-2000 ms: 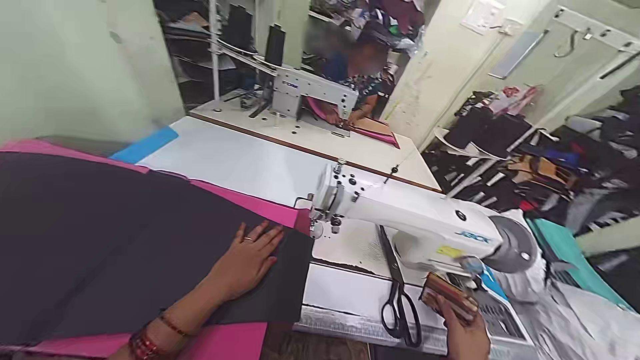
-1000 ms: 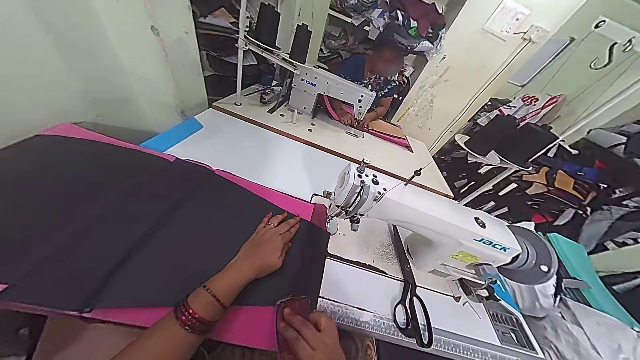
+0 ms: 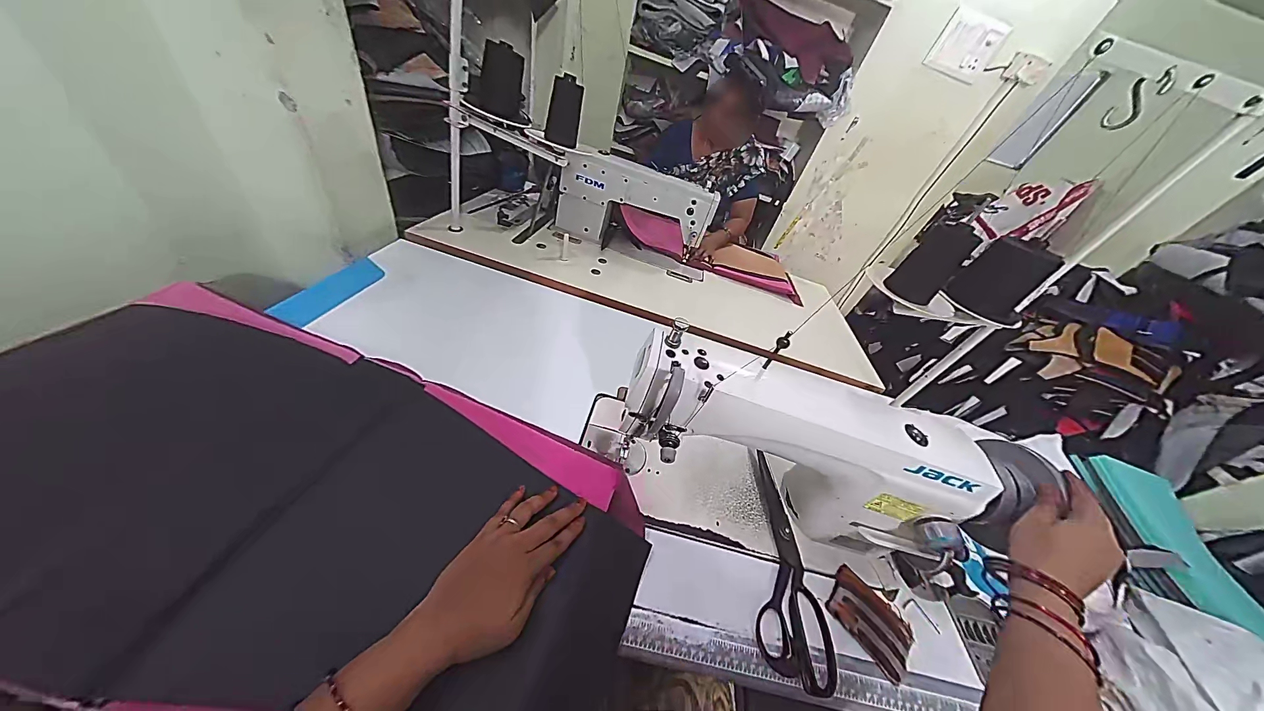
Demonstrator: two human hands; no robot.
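Note:
My left hand (image 3: 504, 568) lies flat, fingers apart, on a large black fabric panel (image 3: 247, 513) with pink fabric (image 3: 533, 444) showing along its far edge. The pink edge reaches the needle area of a white Jack sewing machine (image 3: 810, 425). My right hand (image 3: 1062, 528) rests on the grey handwheel (image 3: 1022, 484) at the machine's right end, fingers curled over it. Black-handled scissors (image 3: 790, 602) lie on the table by the machine's base. Beside them is a small brown striped block-like object (image 3: 871, 622), touched by neither hand.
Across the table, a person (image 3: 726, 148) works at an FDM sewing machine (image 3: 637, 193) with pink and tan pieces. A metal ruler strip (image 3: 711, 647) runs along the near table edge. Teal folded material (image 3: 1175, 543), thread cones (image 3: 1002, 276) and heaped fabric scraps stand at the right.
My right hand has moved from the fabric's near corner to the handwheel. The brown striped object, in that hand two seconds ago, now lies beside the scissors. My left hand stays on the black fabric.

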